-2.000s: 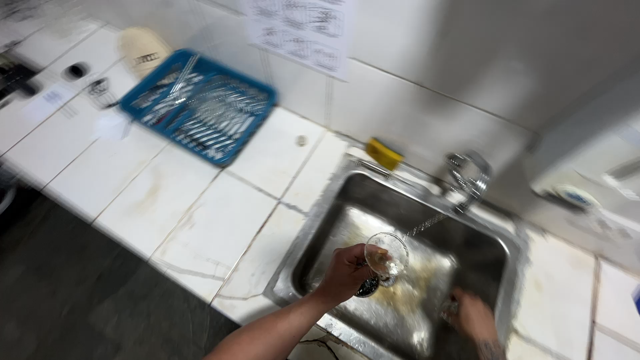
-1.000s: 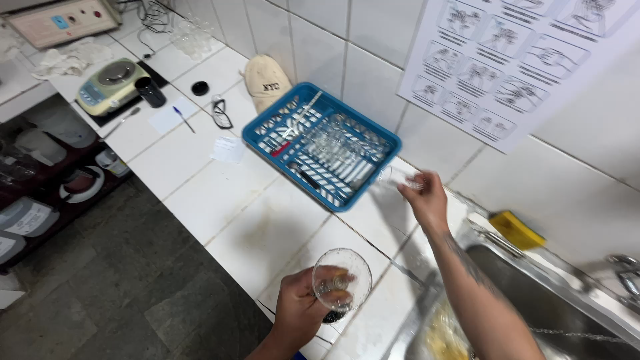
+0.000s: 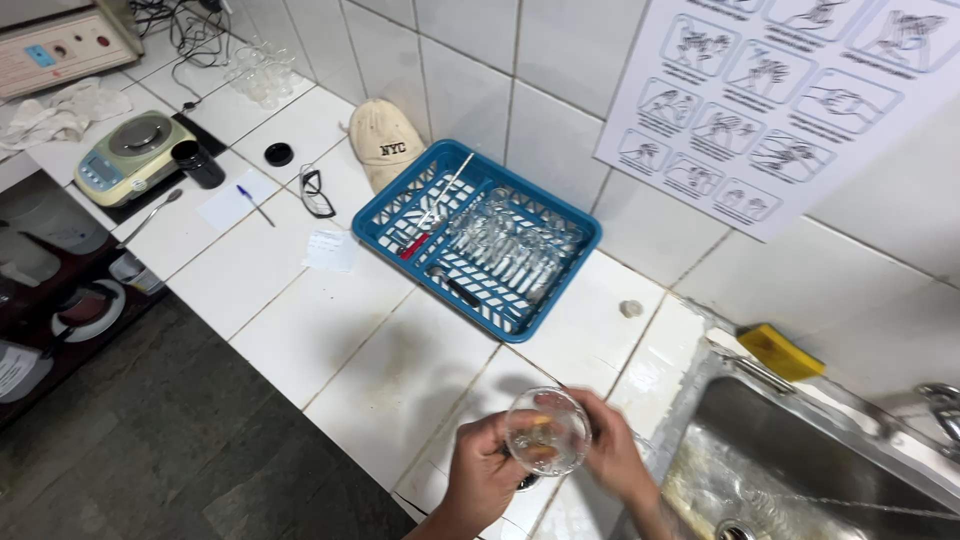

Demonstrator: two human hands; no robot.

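Observation:
A clear round glass vessel (image 3: pixel 548 433) with a wide rim is held above the tiled counter, left of the sink. My left hand (image 3: pixel 487 469) grips it from the left, its fingers seen through the glass. Against its right side is my right hand (image 3: pixel 611 450), slightly blurred; its fingertips are partly hidden behind the vessel. Something dark and round lies under the vessel, mostly hidden. Beyond both hands, a blue plastic basket (image 3: pixel 529 334) holds several small glass pieces, a red-handled tool and a black-handled one.
At right is a steel sink (image 3: pixel 757 457) with running water and a yellow sponge (image 3: pixel 780 351) on its back edge. A small round stopper (image 3: pixel 631 308) lies near the basket. Farther left are a cap (image 3: pixel 384 142), eyeglasses (image 3: pixel 316 192), a pen (image 3: pixel 256 205), a black jar (image 3: pixel 198 164) and a digital scale (image 3: pixel 131 156).
My right hand has come back from beside the basket to the glass vessel, which my left hand still holds. Two seconds ago both hands were over the sink. The view has swung left since then.

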